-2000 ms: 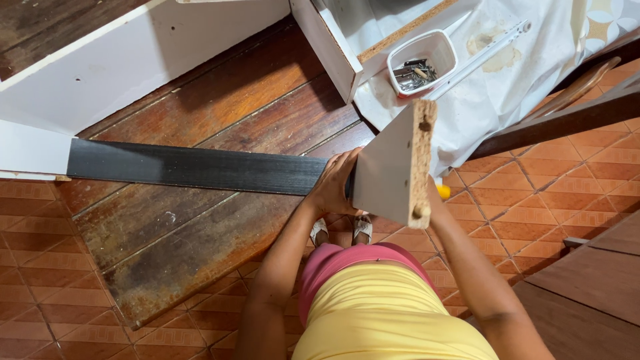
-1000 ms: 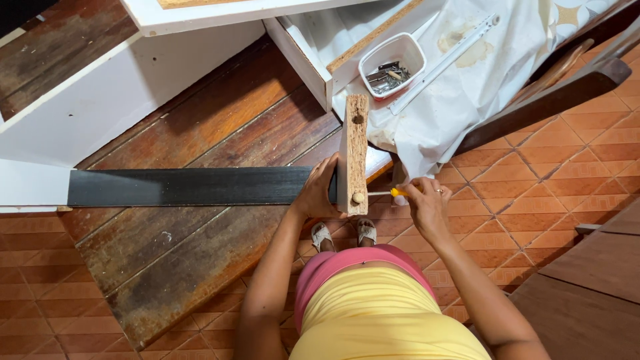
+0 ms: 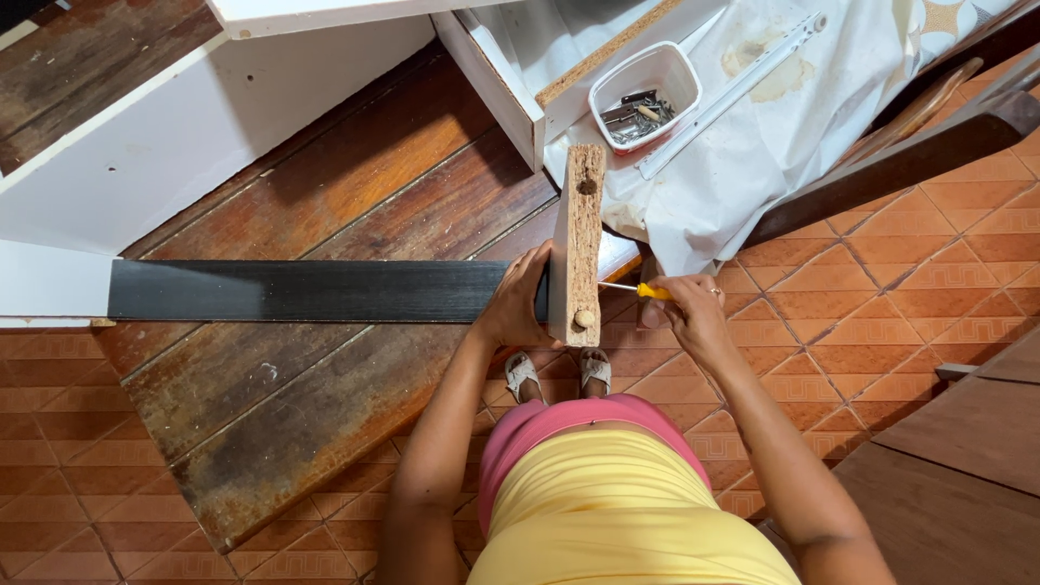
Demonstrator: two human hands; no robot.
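My left hand grips the right end of a long black board, where it meets an upright white particleboard panel. The panel's raw edge faces up, with a hole near its far end and a wooden dowel in the near end. My right hand holds a screwdriver with a yellow handle. Its shaft points left, and its tip is at the panel's right face; the screw there, if any, cannot be seen. The black board's left end adjoins a white panel.
The boards lie over a worn wooden table. Behind are a white drawer-like box, a plastic tub of screws and fittings, and a white metal rail on a white cloth. A dark wooden chair stands at right.
Two seconds ago the panel was tilted and hid my right hand; it now stands more upright. The screwdriver has come into sight at its right face.
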